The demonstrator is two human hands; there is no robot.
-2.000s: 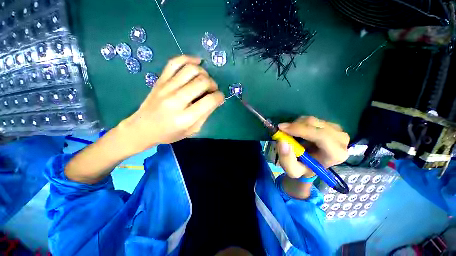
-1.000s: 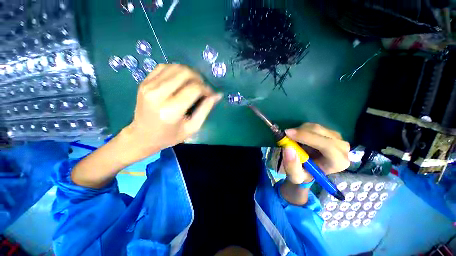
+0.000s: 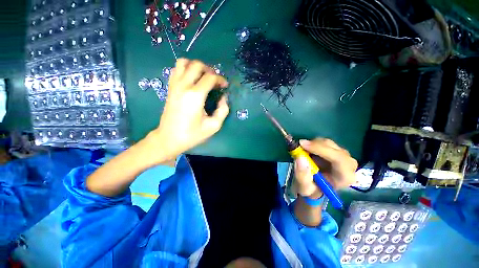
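Observation:
My left hand [image 3: 191, 104] is over the mat, left of a small round circuit board [image 3: 242, 114]. The thin solder wire [image 3: 170, 43] runs down into the back of this hand. Its thumb and index tips are apart, with no wire end visible between them. My right hand [image 3: 326, 166] holds the yellow and blue soldering iron [image 3: 310, 163]. The iron's metal tip is right of the board, apart from it. More round boards [image 3: 156, 84] lie behind and left of my left hand, partly hidden by it. A heap of short black wires [image 3: 270, 63] lies beyond the board.
A clear blister tray [image 3: 77, 97] is at left. Red-lead components [image 3: 181, 18] and tweezers [image 3: 202, 26] lie at the far side. A fan grille [image 3: 349, 23] is at the far right. Dark equipment [image 3: 441, 104] and a tray of white round pieces [image 3: 375, 238] are at right.
The iron's tip and my left fingertips have moved away from the small board. The view has shifted, showing more of the fan, red-lead components and blister tray.

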